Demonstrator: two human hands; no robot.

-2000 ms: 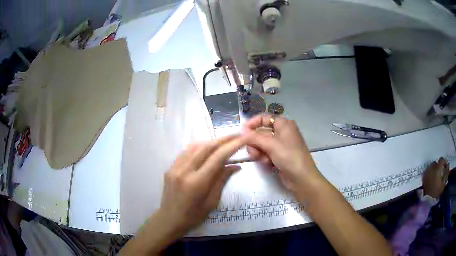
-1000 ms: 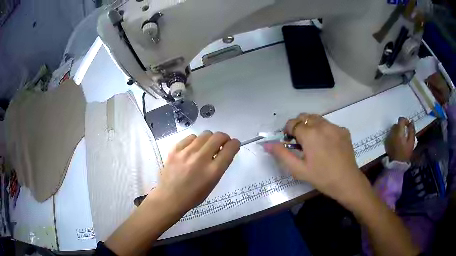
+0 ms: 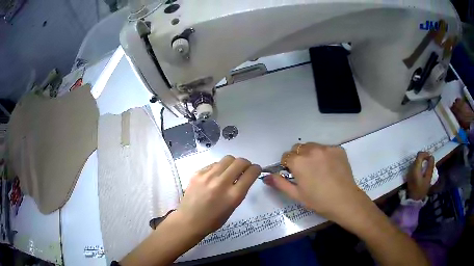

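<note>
My right hand (image 3: 325, 179) holds the thread snips (image 3: 283, 170), mostly hidden in the fingers, over the white table just in front of the machine bed. My left hand (image 3: 221, 189) is curled with its fingertips pinched close to the tips of the snips; what it pinches is too small to tell. The pale garment piece (image 3: 130, 182) lies flat, left of the needle plate (image 3: 182, 140), with a short tan strip (image 3: 125, 129) near its top. Its lower right edge is folded and partly under my left forearm.
Tan cut panels (image 3: 54, 145) lie at left. The white sewing machine (image 3: 260, 26) stands across the back, with a black phone (image 3: 335, 80) on its bed. Ruler marks (image 3: 387, 171) run along the front edge. Another person's hand (image 3: 420, 174) rests at the table's right.
The view has turned right. The snips lay on the bed two seconds ago and are now in my right hand. Both hands have moved right, away from the needle, and now sit closer together than one second ago.
</note>
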